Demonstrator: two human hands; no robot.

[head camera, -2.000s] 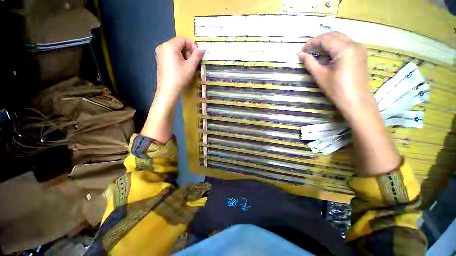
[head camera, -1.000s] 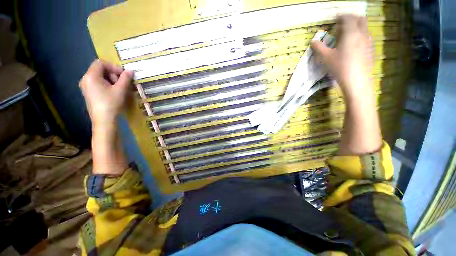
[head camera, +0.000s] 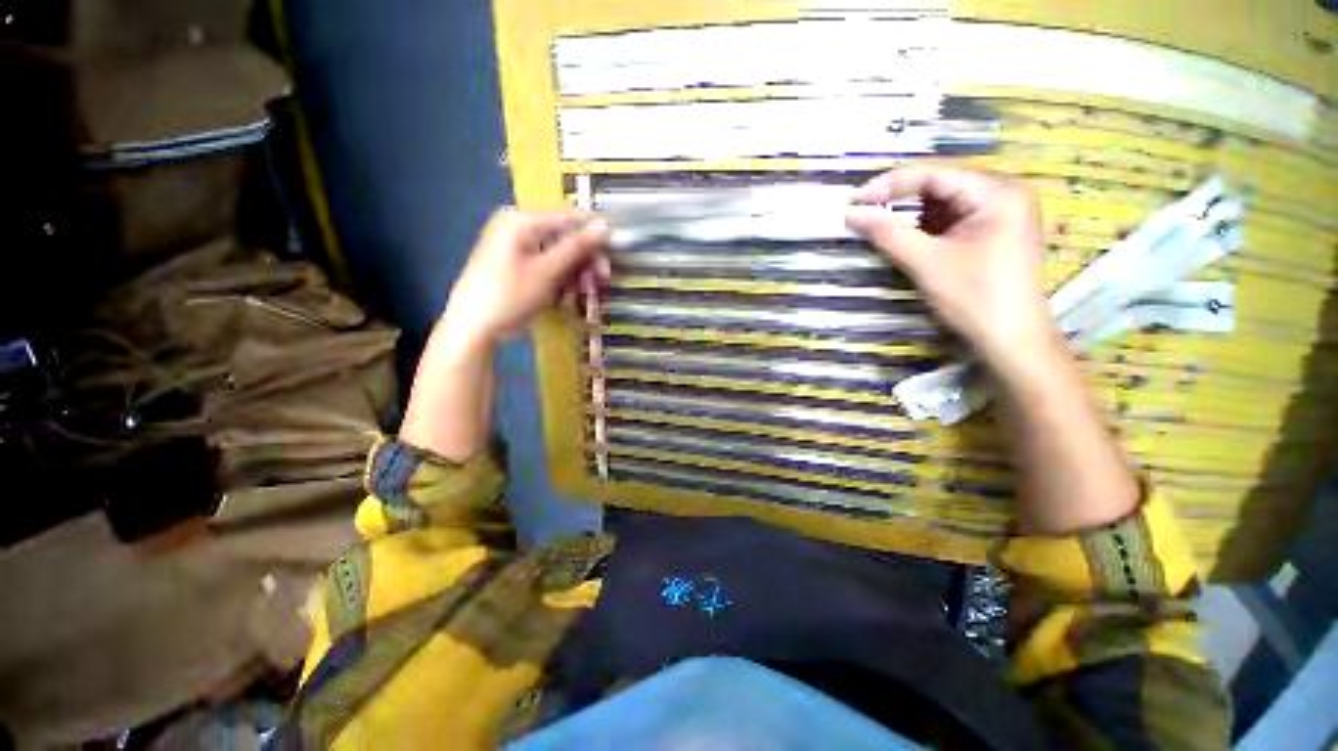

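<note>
The yellow loading board (head camera: 539,367) lies in front of me with many parallel rows. White zippers (head camera: 719,129) fill the top two rows at the left. My left hand (head camera: 536,272) pinches the left end of a zipper (head camera: 734,214). My right hand (head camera: 954,242) pinches its right end. The zipper is stretched between them over the third row; whether it touches the board I cannot tell. A few loose zippers (head camera: 1152,264) lie crosswise on the board, partly behind my right forearm.
Brown fabric goods (head camera: 279,360) are piled at the left. A dark blue-grey surface (head camera: 396,162) lies between them and the board. A shiny, crinkled item (head camera: 983,609) shows below the board, near my right sleeve.
Both hands were on the second row; that zipper now lies flat there. One second ago my right hand was at the loose bunch. Now both hands hold another zipper one row lower.
</note>
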